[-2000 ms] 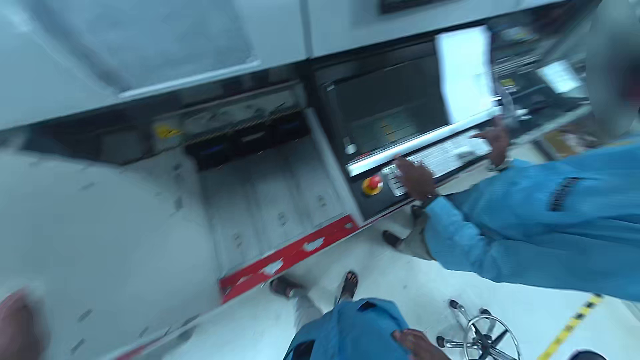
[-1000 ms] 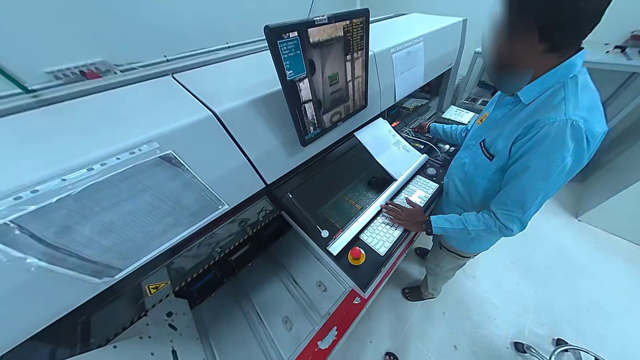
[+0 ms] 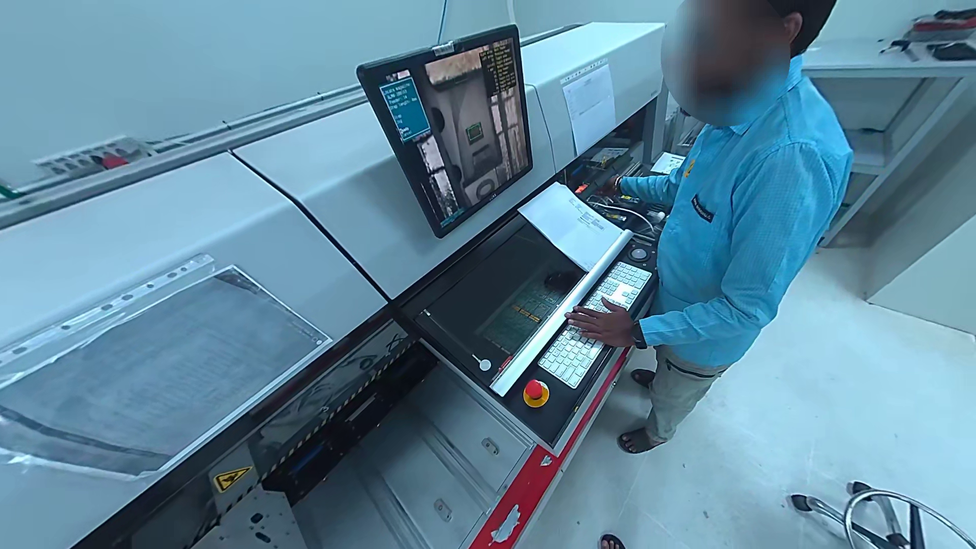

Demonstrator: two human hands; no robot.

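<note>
Neither of my hands is in the head view now. A long white machine runs across the view, with a monitor [image 3: 450, 130] mounted on its front. Below the monitor, a white keyboard [image 3: 572, 354] lies on a black console, beside a silver bar [image 3: 560, 313] and a red emergency stop button [image 3: 535, 393] on a yellow base. Printed paper sheets [image 3: 576, 225] rest on the console's far part. A co-worker in a blue shirt [image 3: 747, 221] stands at the console, one hand on the keyboard, the other reaching among cables and parts farther along the machine.
A red-edged metal feeder table [image 3: 427, 450] juts out at the bottom, beside a yellow warning label [image 3: 231, 479]. A plastic sleeve [image 3: 168, 374] is fixed to the cover at left. A wheeled chair base [image 3: 877, 518] stands at lower right, and a white shelf table [image 3: 892, 61] behind the co-worker.
The view has swung up from the floor and the console. A hand at the left edge and another at the bottom, seen two seconds ago, are out of view. The co-worker's far hand has left the keyboard area.
</note>
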